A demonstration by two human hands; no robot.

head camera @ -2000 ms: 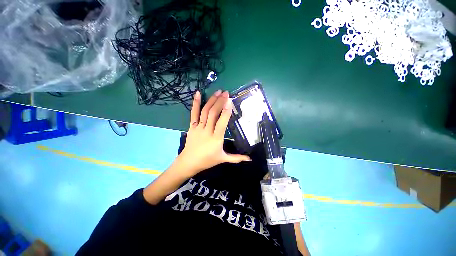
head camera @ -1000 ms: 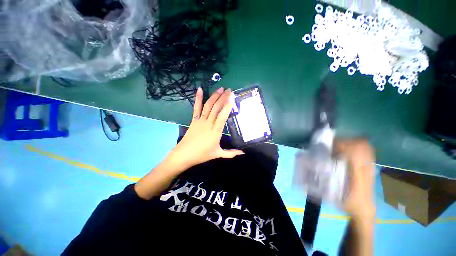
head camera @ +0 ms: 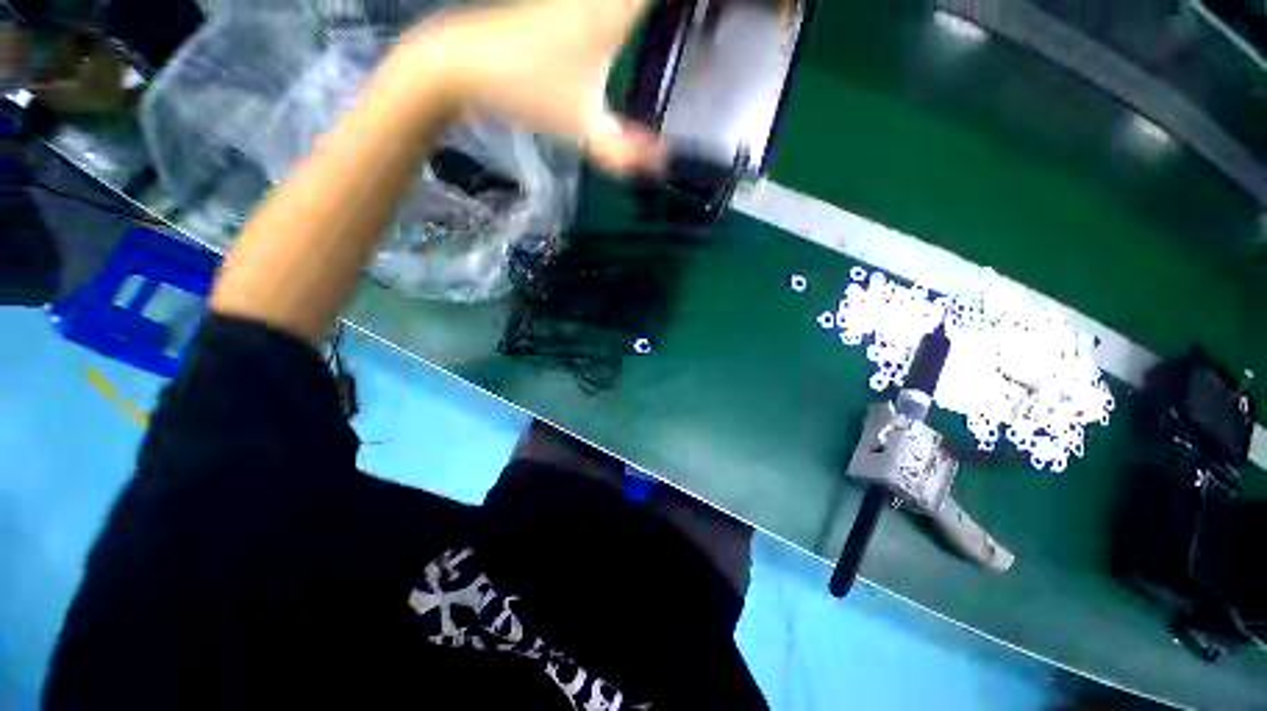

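Observation:
My left hand (head camera: pixel 542 63) is raised at the top, blurred, with its fingers cut off by the picture's edge. Its thumb lies at the black side of a device housing (head camera: pixel 736 90) with a bright middle, held up above the bench. My right hand is not in view. The grey-white handheld tool (head camera: pixel 906 456) lies on the green bench beside the white rings, its black barrel over their edge. The tangle of black cords (head camera: pixel 591 299) lies partly behind the housing and hand. A single white ring (head camera: pixel 642 346) lies by the tangle.
A large pile of white rings (head camera: pixel 1028 368) lies right of centre by the pale strip. Dark stacked items (head camera: pixel 1195 486) stand at the bench's right. A crumpled clear bag (head camera: pixel 459 236) lies left, above a blue stool (head camera: pixel 132 299). A blurred hand shows far upper left.
My left hand and the housing have gone up from the bench's front edge. The tool has been put down on the bench, and my right hand has left the picture. The view has turned.

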